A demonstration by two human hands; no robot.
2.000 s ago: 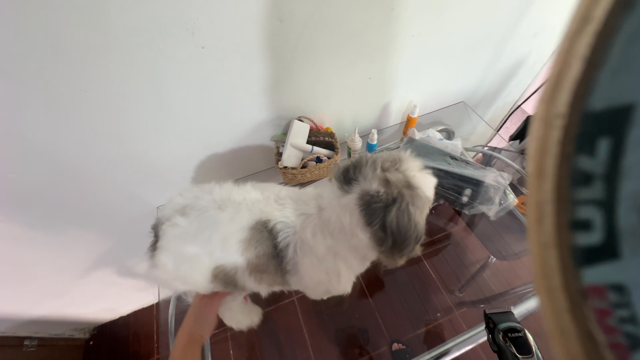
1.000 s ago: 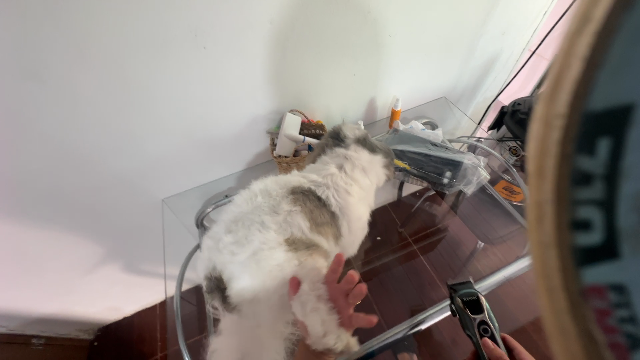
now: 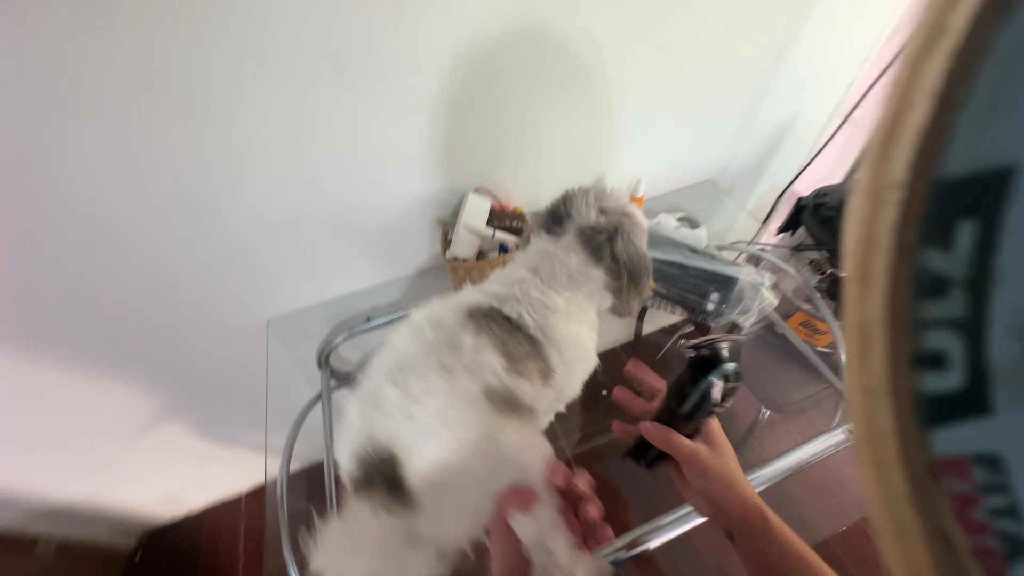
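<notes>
A fluffy white and grey dog (image 3: 472,384) stands on a glass-topped table (image 3: 292,344), its head turned away to the right. At the bottom centre my left hand (image 3: 552,512) is closed around one of its legs, partly hidden by fur. My right hand (image 3: 696,440) grips a black hair clipper (image 3: 696,384), which points up and right, beside the dog's chest. The clipper is blurred and does not visibly touch the coat.
Behind the dog is a wicker basket (image 3: 472,272) with a white brush-like tool. Right of its head lie a plastic-wrapped dark item (image 3: 696,280) and an orange-topped bottle (image 3: 637,194). A chrome table rail (image 3: 800,456) crosses the lower right. A large round wooden rim (image 3: 880,240) blocks the right edge.
My right hand has raised the clipper from the lower right toward the dog's chest. My left hand, spread behind the leg one second ago, now closes around it. The dog's body has turned since two seconds ago.
</notes>
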